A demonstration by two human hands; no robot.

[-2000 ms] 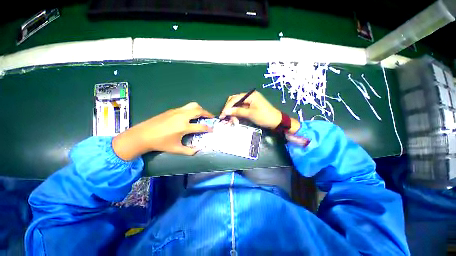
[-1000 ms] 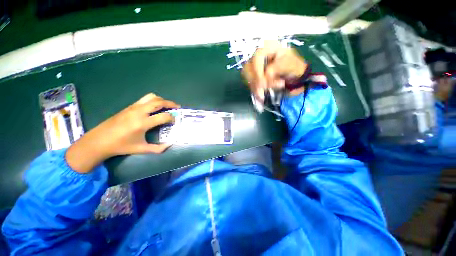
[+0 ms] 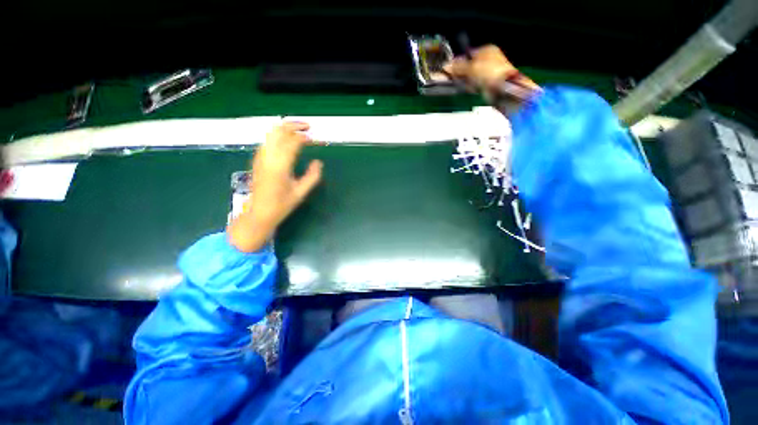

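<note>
My right hand [image 3: 490, 70] reaches over the white rail and holds a phone body [image 3: 430, 62] by its right edge above the green conveyor. A dark thin tool seems to show by the fingers, but it is blurred. My left hand [image 3: 281, 178] is above the bench near the rail, fingers apart, holding nothing. A second phone body [image 3: 240, 184] lies on the bench, partly hidden behind my left hand and wrist. The pile of white cables [image 3: 486, 162] lies by the rail, partly hidden by my right sleeve.
The white rail [image 3: 191, 133] crosses the bench. Beyond it, the conveyor carries two phone bodies [image 3: 177, 89] at left and a long black bar [image 3: 332, 78]. A white card [image 3: 43, 181] lies at far left beside a person's hand. Stacked trays [image 3: 706, 187] stand at right.
My right hand has moved from the cable pile to beyond the rail and now holds a phone body there. My left hand has let go of the phone body and moved up. The view has shifted.
</note>
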